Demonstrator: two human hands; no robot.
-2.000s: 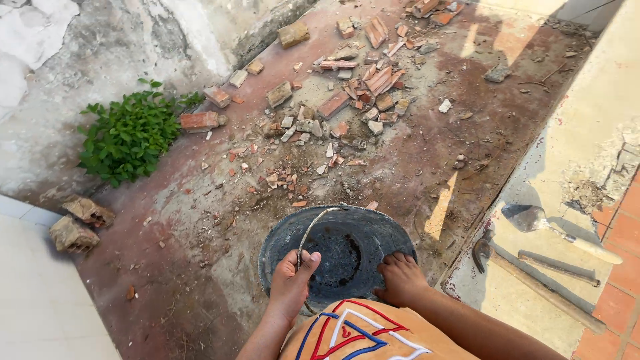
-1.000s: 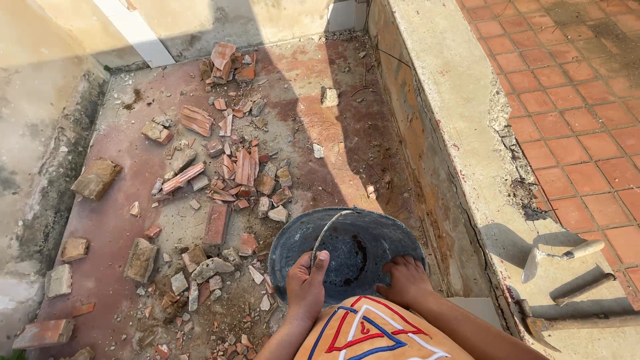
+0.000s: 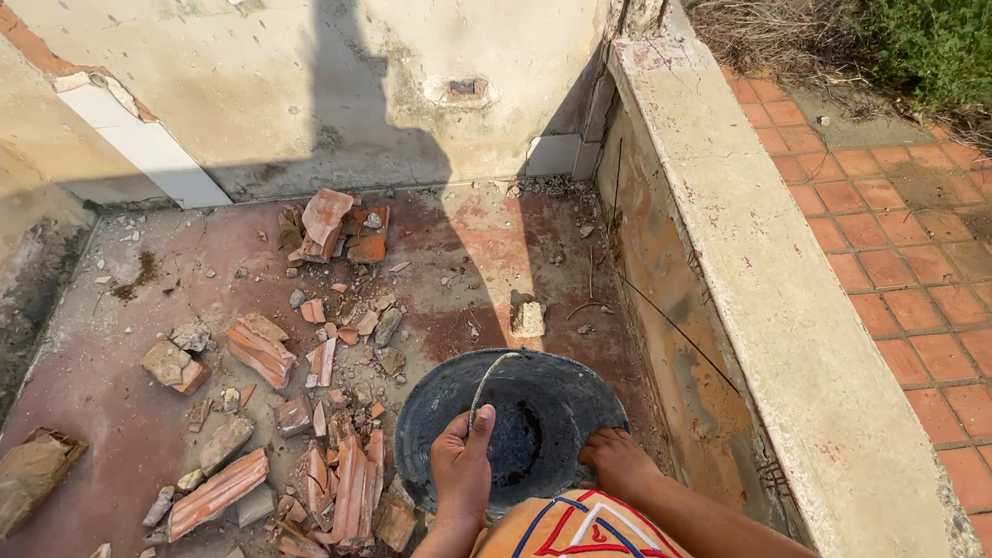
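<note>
A black rubber bucket (image 3: 558, 395) with a wet patch in its bottom is held close to my body, over the floor. My left hand (image 3: 463, 465) is closed around its thin rope-like handle (image 3: 494, 377), thumb up. With its fingers over the rim, my right hand (image 3: 620, 463) grips the bucket's right side. Broken hollow clay bricks (image 3: 353, 480) lie on the floor to the left of the bucket. Beyond it sits a pale rubble chunk (image 3: 529, 319).
A low wall with a broad concrete top (image 3: 798, 294) runs along the right, with terracotta paving (image 3: 891, 232) outside it. A stained plaster wall (image 3: 480, 46) stands ahead. More brick fragments (image 3: 329, 225) are piled near it, and a large block (image 3: 35, 477) lies far left.
The view has swung a lot, bringing the far wall into sight. Both hands keep their hold on the bucket. The trowel and hammer seen earlier on the low wall are out of view.
</note>
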